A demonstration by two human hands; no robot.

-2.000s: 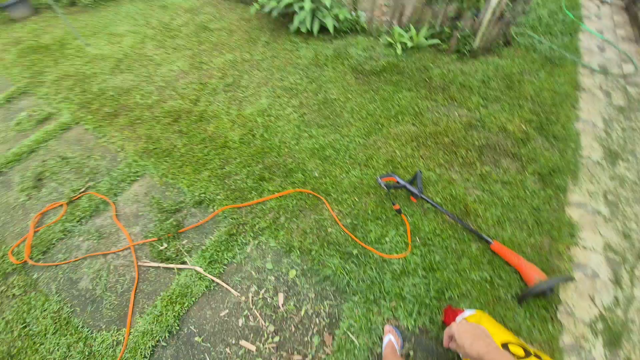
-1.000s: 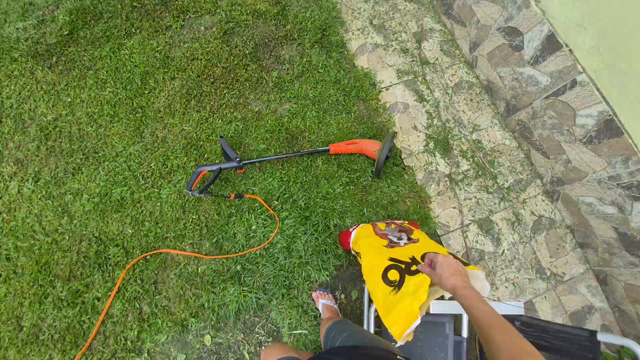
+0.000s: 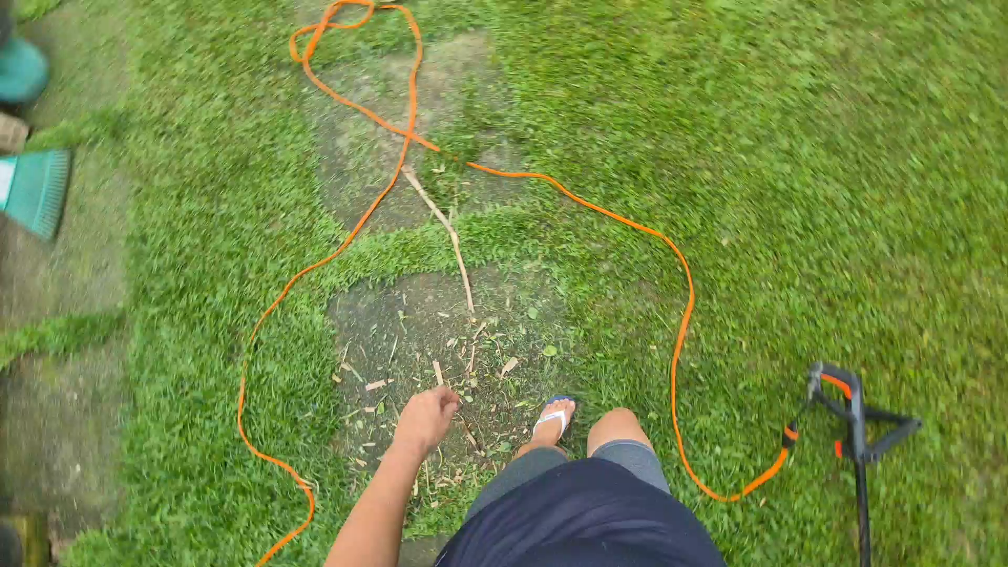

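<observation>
My left hand hangs over a stone paving slab strewn with wood chips, its fingers curled together. Whether anything small is between them cannot be told. My right hand is out of view. An orange extension cord loops over the grass on both sides of me and crosses itself near the top. Its plug end meets the cord of an electric string trimmer, whose black and orange handle lies on the grass at the lower right. A thin bare stick lies across the slabs ahead of my hand.
At the left edge are a green fan rake head and a teal object, cut off by the frame. More paving slabs run down the left side, with grass strips between them. My sandalled foot stands at the slab's right side.
The view has swung far to the left. The yellow bag and the hand on it, seen in both earlier frames, are out of view, and my left hand has come into view.
</observation>
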